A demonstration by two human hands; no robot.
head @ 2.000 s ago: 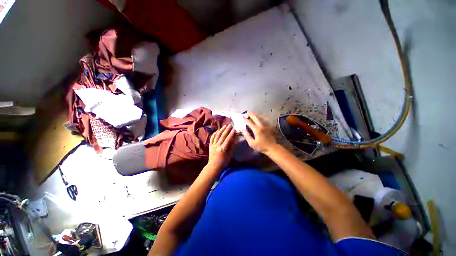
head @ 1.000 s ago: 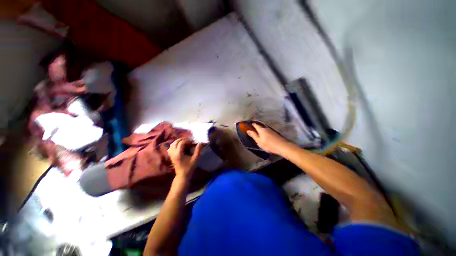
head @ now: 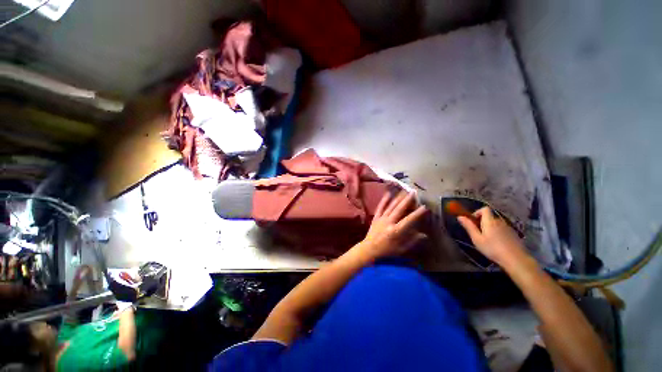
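Note:
A reddish-brown garment piece (head: 319,203) lies draped over the grey padded board (head: 233,200), whose rounded left end shows bare. A strip of white cloth shows at the garment's right end. My left hand (head: 394,227) rests on that right end with its fingers spread. My right hand (head: 492,234) is closed around the orange-brown handle of the steam iron (head: 459,209), which sits on its dark plate at the table's right side. The fingertips under the handle are hidden.
A heap of brown and white cloth (head: 225,120) with a blue edge (head: 278,145) lies at the back left. Scissors (head: 149,216) lie on the white table (head: 428,94). A hose (head: 617,276) runs off right. A person in green (head: 94,345) is at lower left.
My right hand has left the cloth and taken hold of the iron. My left hand's fingers have spread on the cloth, which lies smoother along the board. The view has shifted and turned.

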